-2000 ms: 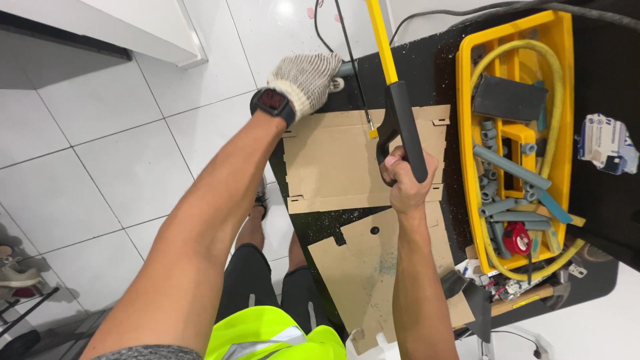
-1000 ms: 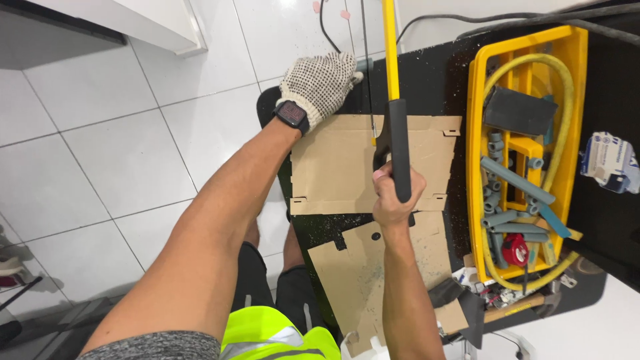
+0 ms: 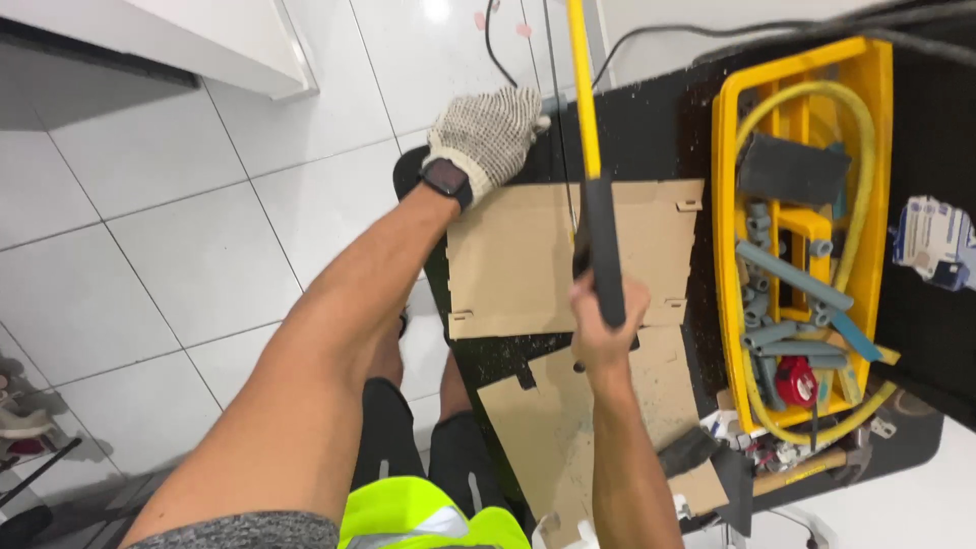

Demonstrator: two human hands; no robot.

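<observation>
My right hand (image 3: pixel 608 324), bare, is closed around the black handle of a hacksaw (image 3: pixel 602 229) with a yellow frame. The thin blade runs up beside the frame, past my left fingertips, over the far edge of the black table. My left hand (image 3: pixel 488 141), in a knitted glove with dark dots, rests at that edge on a short grey pipe (image 3: pixel 555 104), mostly hidden by the fingers. The blade lies across or beside the pipe; which one is unclear. Under the saw handle lies a flattened cardboard sheet (image 3: pixel 518 263), with a second cardboard sheet (image 3: pixel 549 427) nearer my body.
A yellow tool tray (image 3: pixel 728 305) at the right holds grey pipe pieces (image 3: pixel 793 274), a yellow hose (image 3: pixel 865 152) and a red tape measure (image 3: pixel 795 381). Beside it lie a hammer (image 3: pixel 808 469) and small fittings. A black cable (image 3: pixel 686 30) crosses the far side. White floor tiles lie at the left.
The hacksaw has shifted along its length between frames, and its handle is now nearer my body than one second ago. My left hand stays at the table's far edge. The view has shifted slightly.
</observation>
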